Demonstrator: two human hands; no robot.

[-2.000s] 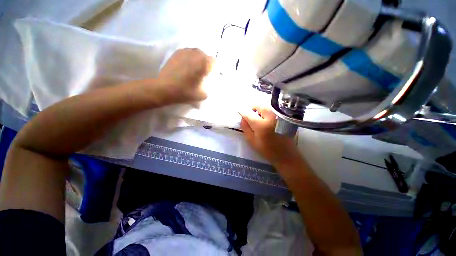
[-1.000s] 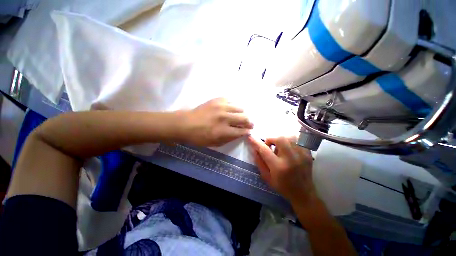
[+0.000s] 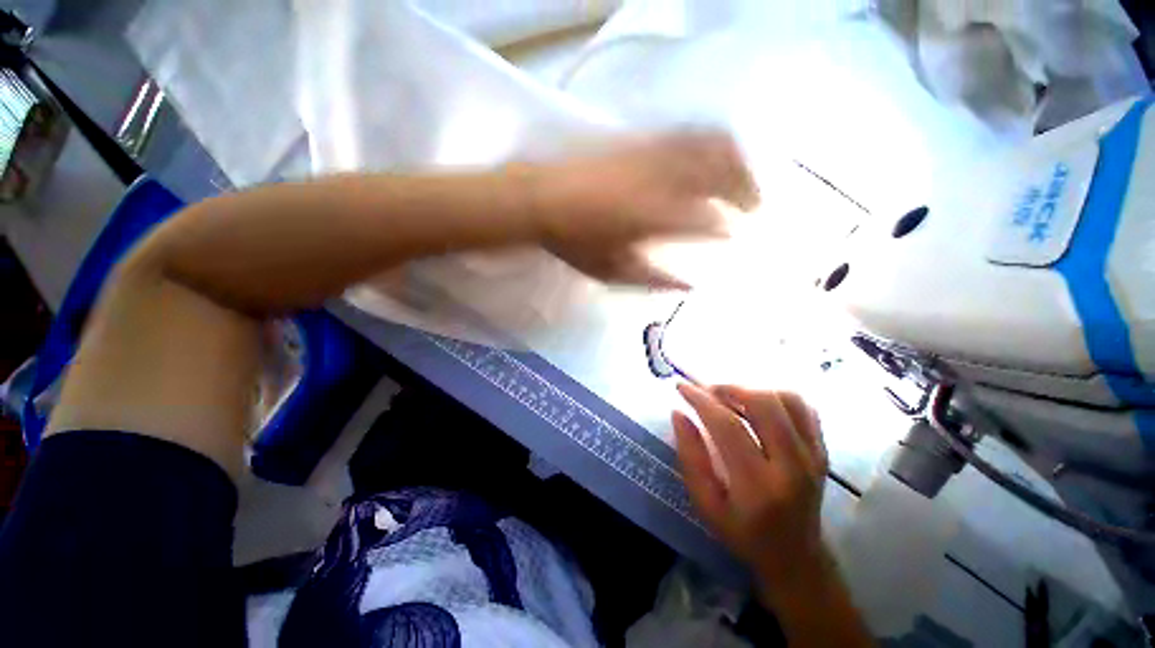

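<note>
White fabric lies at the left and under my left forearm, its part near the needle washed out by glare. My left hand is blurred over the bright cloth; what its fingers do is unclear. My right hand rests on the table left of the needle area, fingers apart, with no object seen in it. A small dark-rimmed oval lies between the hands. The white sewing machine head with a blue stripe is at the right, with a grey cylinder beneath it.
A ruler strip runs along the table's front edge. A blue basket is at the left below the edge. Dark snips lie at lower right. More pale cloth is behind the machine. A cream card lies under the cylinder.
The view has swung left. My left hand has moved away from my right hand and farther back over the cloth. The white fabric has shifted off the table's front near my right hand.
</note>
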